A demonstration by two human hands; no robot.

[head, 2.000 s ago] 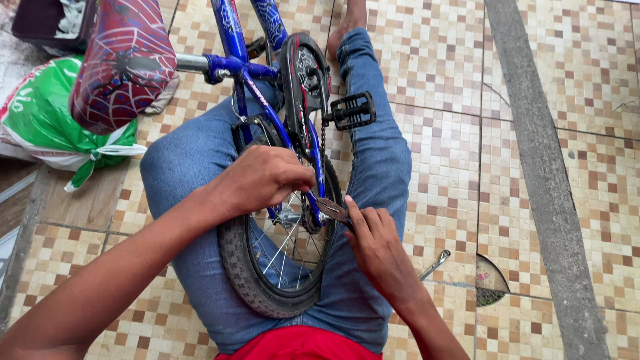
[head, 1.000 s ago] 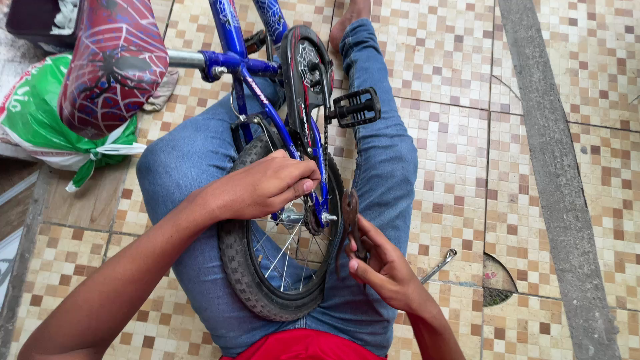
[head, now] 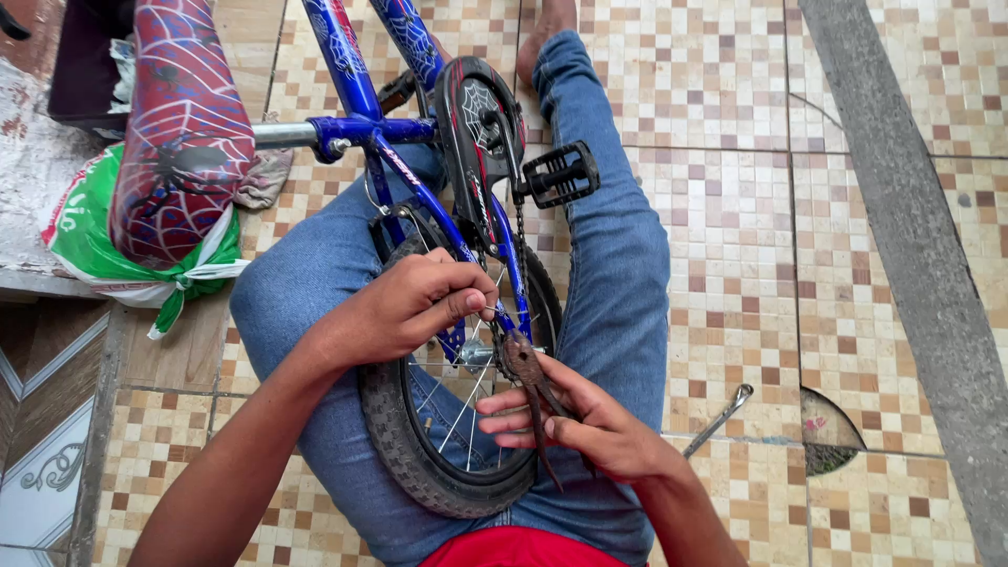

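Observation:
A small blue bicycle frame point(head: 429, 201) lies tipped between my legs, its rear wheel's tire point(head: 425, 480) close to me. My left hand point(head: 413, 303) is closed beside the wheel hub, thumb and forefinger pinching something thin, perhaps a wire. My right hand point(head: 579, 417) holds rusty pliers point(head: 524, 362) by the handles, some fingers extended. The plier jaws touch or overlap the frame end near the rear sprocket and chain point(head: 520, 224). A black chain guard point(head: 479, 126) with a web pattern and a black pedal point(head: 561, 175) sit farther up. What the jaws grip is unclear.
A combination wrench point(head: 720, 417) lies on the tiled floor at right, beside a round drain opening point(head: 827, 457). At left, the red spider-web saddle point(head: 177, 150) overhangs a green and white plastic bag point(head: 87, 228); a dark bin point(head: 87, 87) stands behind.
My right hand has brought the pliers from beside the wheel, where they were a second ago, up to the frame end by the hub. My left hand stays near the hub.

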